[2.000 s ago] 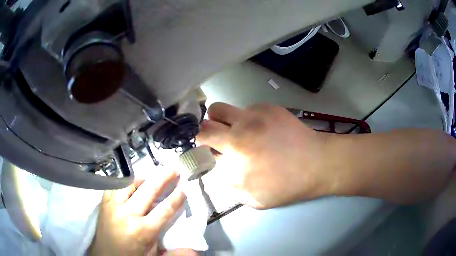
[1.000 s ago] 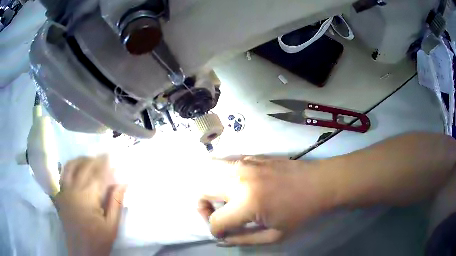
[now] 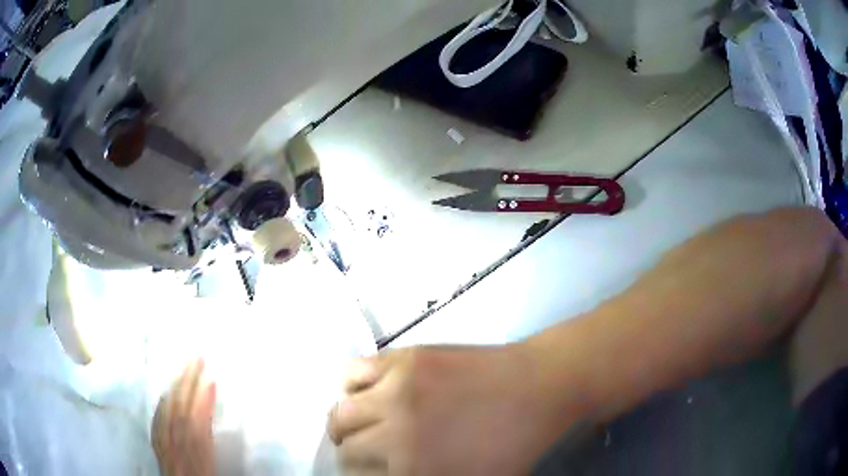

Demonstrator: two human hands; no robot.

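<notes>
White fabric (image 3: 270,381), washed out by glare, lies on the machine bed below the head. My left hand (image 3: 186,423) is at its left side, fingers extended over it; the rest is cut off by the bottom edge. My right hand (image 3: 409,404) is at the fabric's right edge with fingers curled on it; the fingertips are partly lost in glare. The ribbed cream knob (image 3: 277,242) sits above the fabric. The presser foot and needle are hard to make out.
Red-handled thread snips (image 3: 558,193) lie right of the needle area, blades pointing left. A flat black rectangle (image 3: 511,93) lies behind them with a white loop (image 3: 483,70) over it. The machine head (image 3: 93,204) fills the upper left. A lamp shade (image 3: 65,311) is at left. White papers or strips (image 3: 776,84) hang at right.
Both hands have moved down, away from the machine head. The snips, covered by my right hand at first, are uncovered. The view has shifted, so the snips and head appear further left.
</notes>
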